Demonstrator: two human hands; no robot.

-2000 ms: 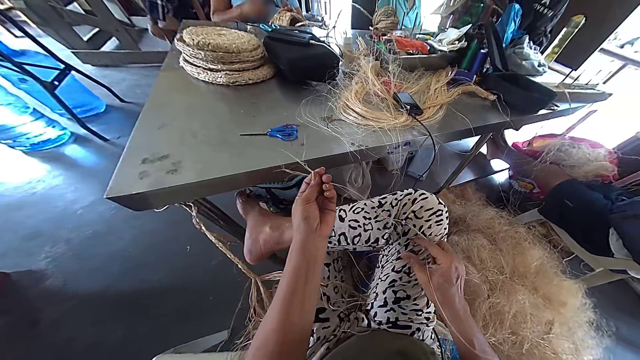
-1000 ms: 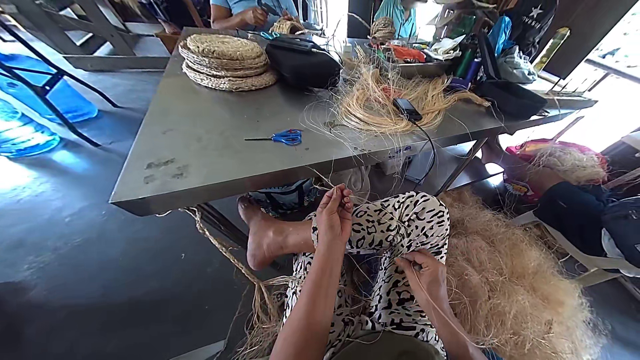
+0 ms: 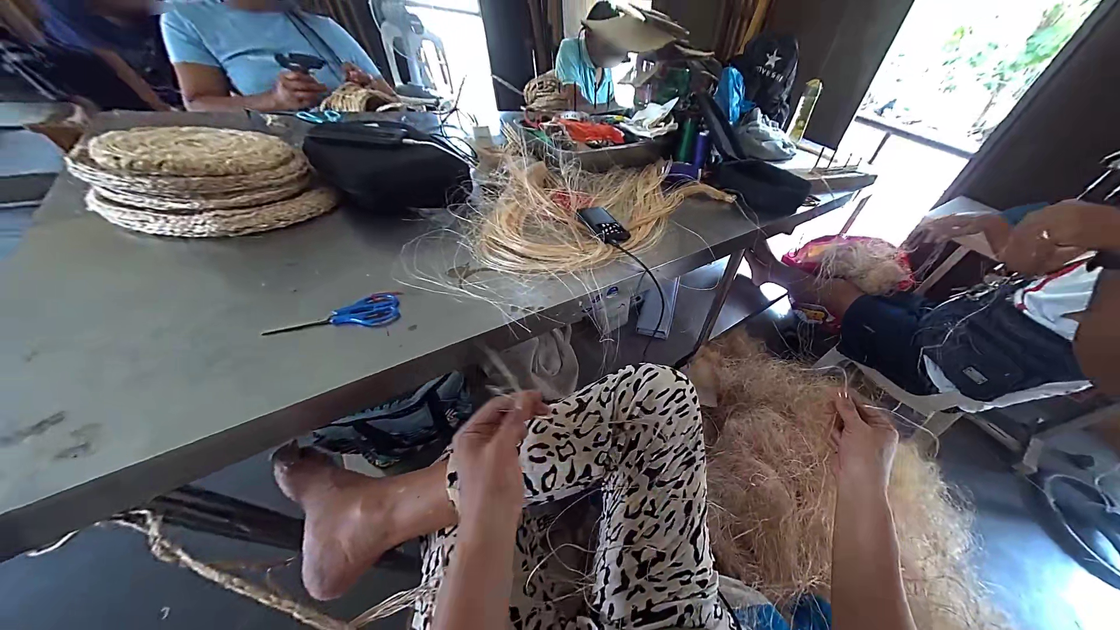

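Observation:
My left hand [image 3: 494,446] is raised over my crossed leg near the table edge, its fingers pinched on thin pale plant fibers. Off to the right, my right hand [image 3: 862,433] is held up with thumb and fingertips together on a fine fiber strand. Behind and below it lies a large heap of loose tan fiber [image 3: 779,455]. A braided fiber cord [image 3: 223,582] hangs below the table at the lower left. Blue-handled scissors [image 3: 363,311] rest on the tabletop, and a bundle of straw-colored fibers [image 3: 525,232] lies farther back with a small black device [image 3: 604,225] on it.
The gray table [image 3: 175,350] has stacked round woven mats [image 3: 201,179], a black pouch [image 3: 385,166] and a cluttered tray [image 3: 604,153]. A co-worker in light blue [image 3: 254,52] handles coiled fiber across the table. Another person's hands [image 3: 1006,236] are at the right.
My right hand has moved out to the right and up, away from my lap. My hands are now much farther apart. The view has tilted up, showing more of the co-workers.

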